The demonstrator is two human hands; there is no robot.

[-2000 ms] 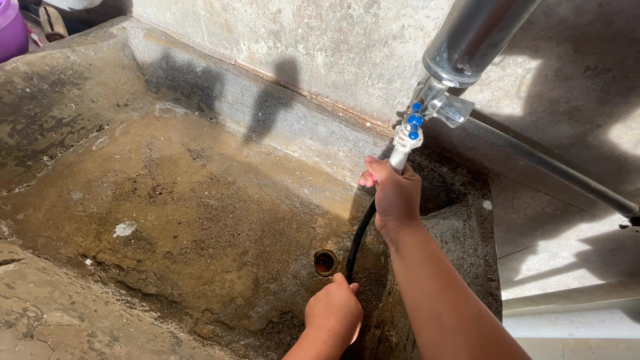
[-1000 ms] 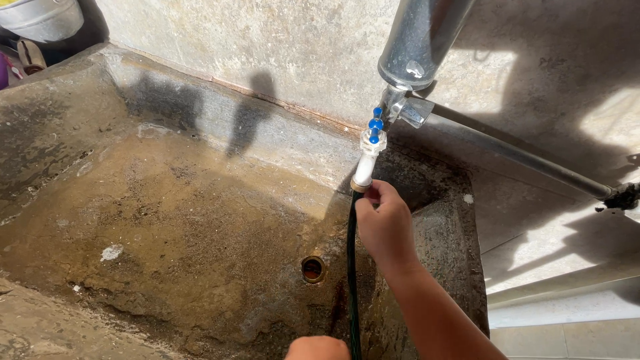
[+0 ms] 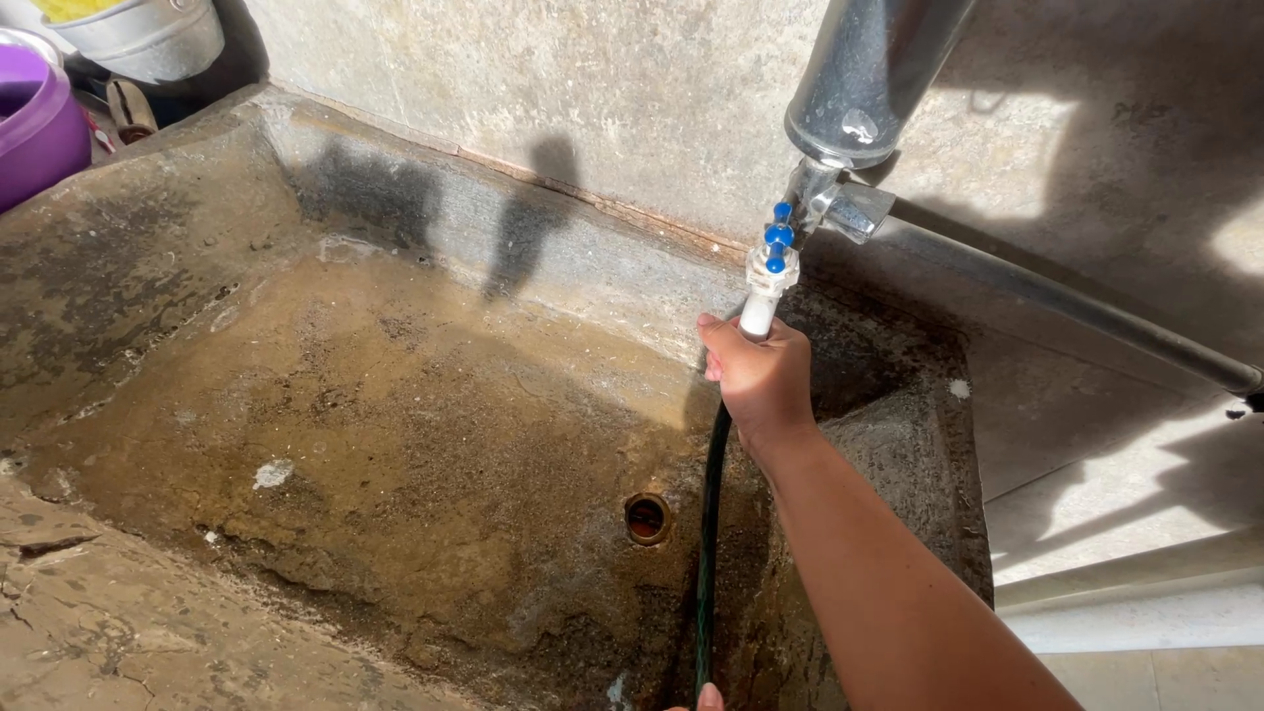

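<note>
My right hand point(image 3: 760, 380) is closed around the joint where a dark green hose point(image 3: 709, 543) meets the white plastic spout point(image 3: 758, 314) of a tap; the joint itself is hidden in the fist. Just above is the tap's blue handle point(image 3: 779, 237). Only a fingertip or two of my left hand point(image 3: 707, 699) shows at the bottom edge, against the hose; its grip is cut off by the frame. The hose runs down past the round drain hole point(image 3: 648, 519) of the concrete sink point(image 3: 395, 425).
A metal cylinder point(image 3: 859, 89) stands above the tap, and a metal pipe point(image 3: 1076, 301) runs off to the right along the concrete wall point(image 3: 592, 89). At the upper left are a purple plastic tub point(image 3: 44, 128) and a metal bucket point(image 3: 158, 38).
My right hand has gone from pinching the hose end beside the spout to wrapping around the joint. My left hand is lower on the hose than two seconds ago, mostly out of frame.
</note>
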